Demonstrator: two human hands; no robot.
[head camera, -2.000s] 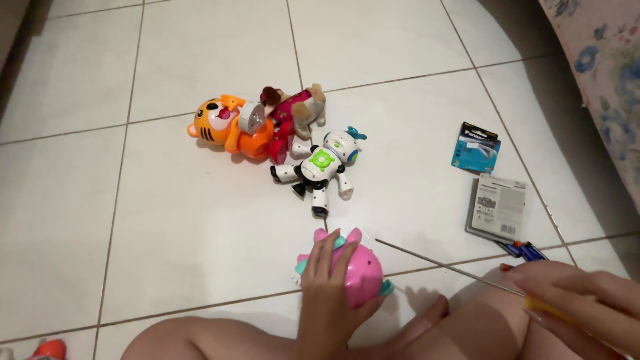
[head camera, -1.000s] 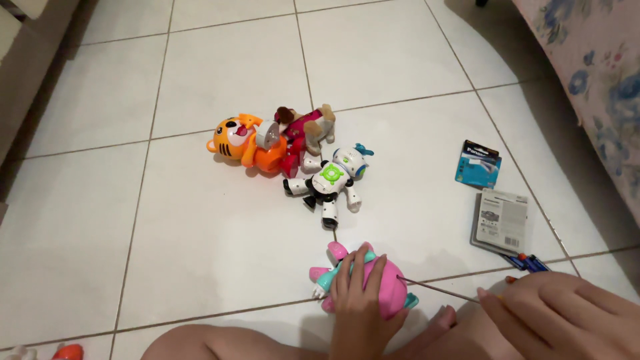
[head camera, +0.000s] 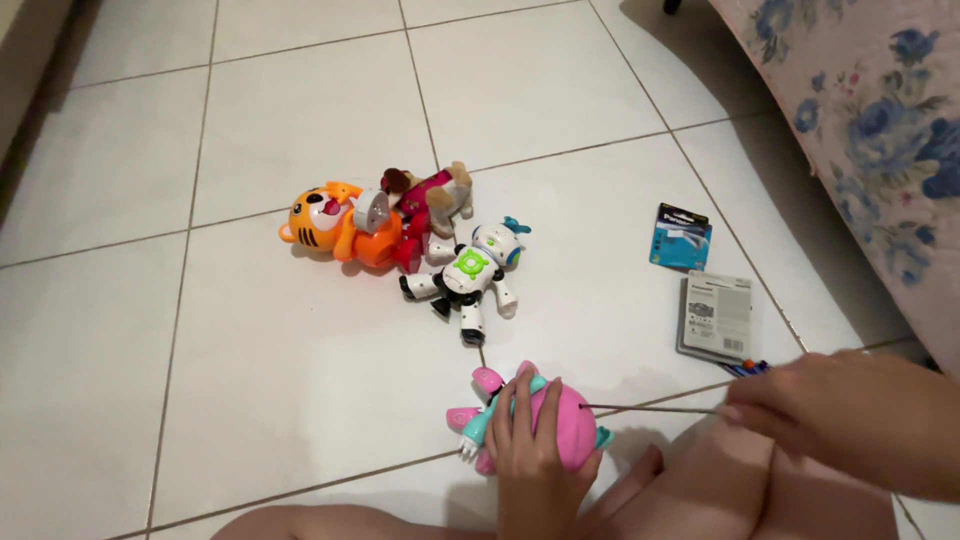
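Note:
My left hand (head camera: 532, 442) presses a pink and teal plastic toy (head camera: 574, 431) against the tiled floor, fingers spread over its body. The toy lies on its side, with pink feet and a small white hand at its left. A long thin screwdriver (head camera: 652, 409) reaches from my right hand (head camera: 795, 412) to a small dark hole in the pink shell, its tip at the hole. My right fingers are closed around the handle, which they hide. Whether the tip sits in a screw cannot be told.
Beyond the pink toy lie a white toy robot (head camera: 469, 274), an orange tiger toy (head camera: 360, 232) and a plush dog (head camera: 435, 195). Right of them are a blue battery card (head camera: 680, 244), a grey blister pack (head camera: 718, 315) and blue batteries (head camera: 750, 368). Floral fabric (head camera: 877, 135) hangs at the upper right.
Two seconds ago the screwdriver's tip was off the toy; in the later frames it meets the pink shell. My right hand has turned, and its yellow handle is now hidden. The left hand keeps hold.

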